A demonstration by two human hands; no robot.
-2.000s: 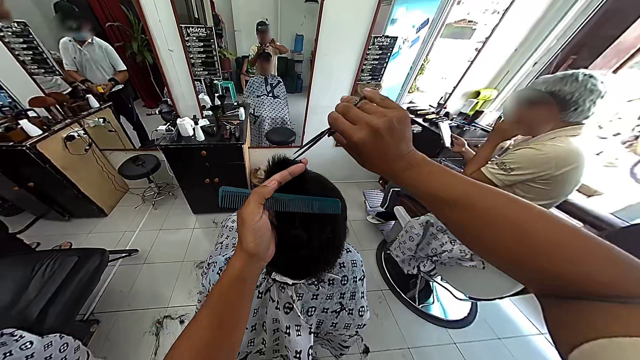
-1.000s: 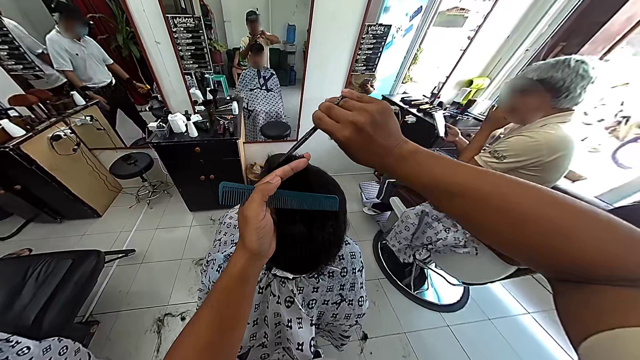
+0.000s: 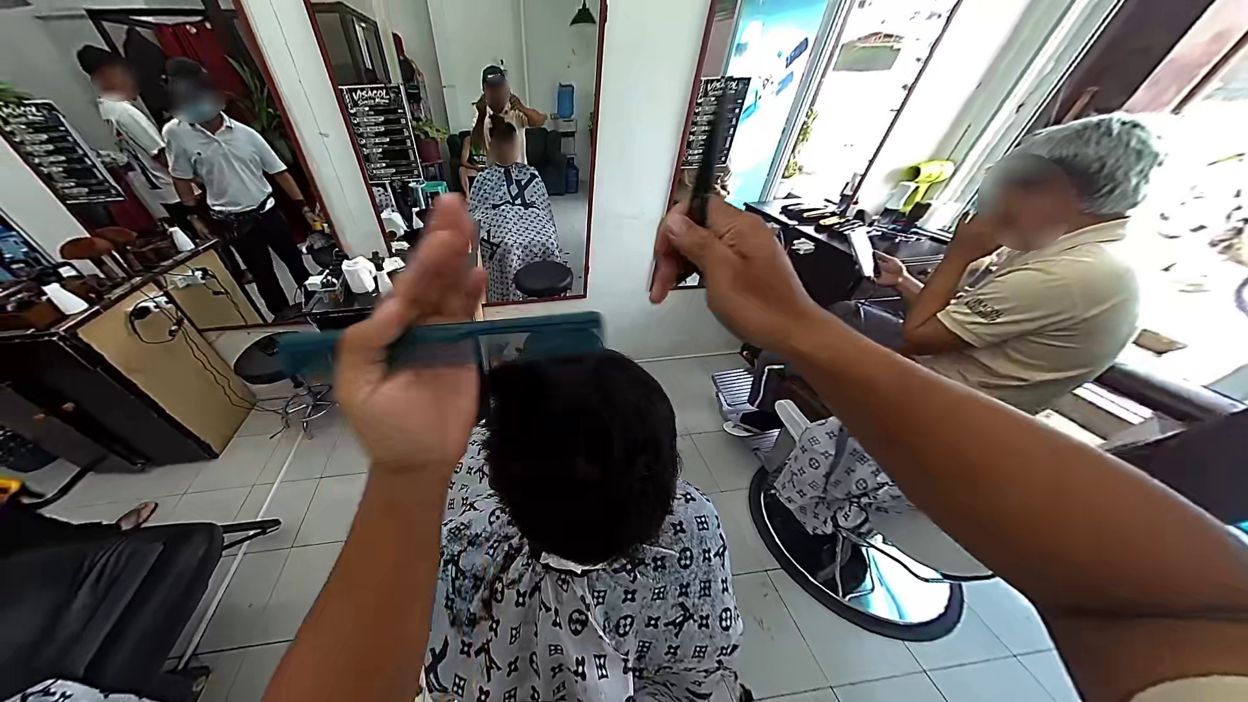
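The back of a seated person's dark-haired head is in the middle, above a white patterned barber's cape. My left hand holds a teal comb, level and blurred, just left of and above the head. Up to the right of the head, away from the hair, my right hand grips dark haircutting scissors that point upward; they are blurred, and their handles are mostly hidden by my fingers.
Ahead is a wall mirror with a black round stool before it or reflected. At right a person in a beige shirt sits beside another barber chair. A black padded chair stands lower left, a wooden cabinet behind it.
My hands have moved apart and up, off the hair. The left moved leftward with the comb; the scissors, earlier pointing down toward the hair, now point up.
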